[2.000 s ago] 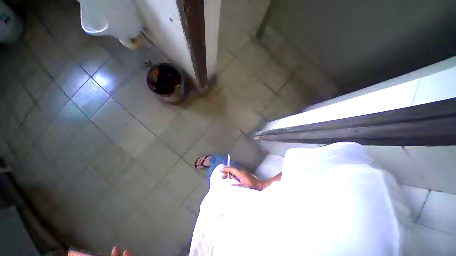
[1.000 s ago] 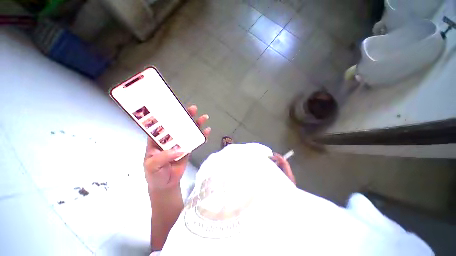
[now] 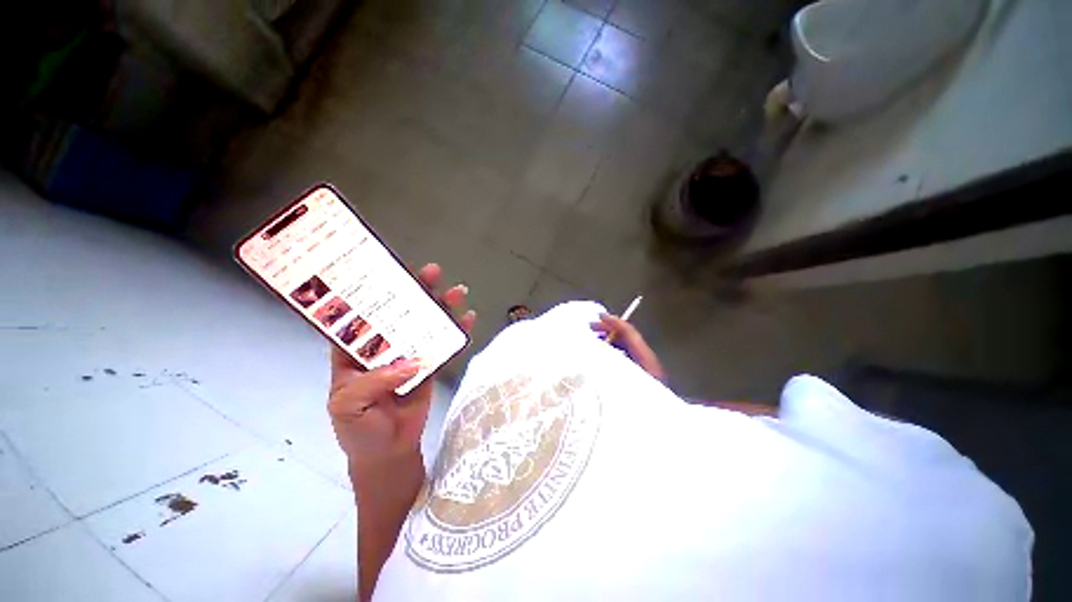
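Observation:
A smartphone (image 3: pixel 364 288) with a black edge and a bright screen is tilted in my left hand (image 3: pixel 382 412). The screen shows a list with small reddish pictures beside lines of text. My left thumb lies over the lower part of the screen and my fingertips show past its right edge. A thin white cigarette (image 3: pixel 632 308) sticks out from the fingers of my right hand (image 3: pixel 635 343). That hand is small in the picture and partly hidden behind my white shirt.
A round dark waste bin (image 3: pixel 717 198) stands on the tiled floor (image 3: pixel 506 129) at upper right. A white ceramic bowl (image 3: pixel 876 59) is on the wall above it. A white-tiled surface (image 3: pixel 129 453) with dark stains lies at left. A blue object (image 3: pixel 118 182) is at upper left.
The phone screen has gone from mostly white glare to a readable list. The phone and my left hand sit slightly lower and further left, and the cigarette hand has shifted left and up in view.

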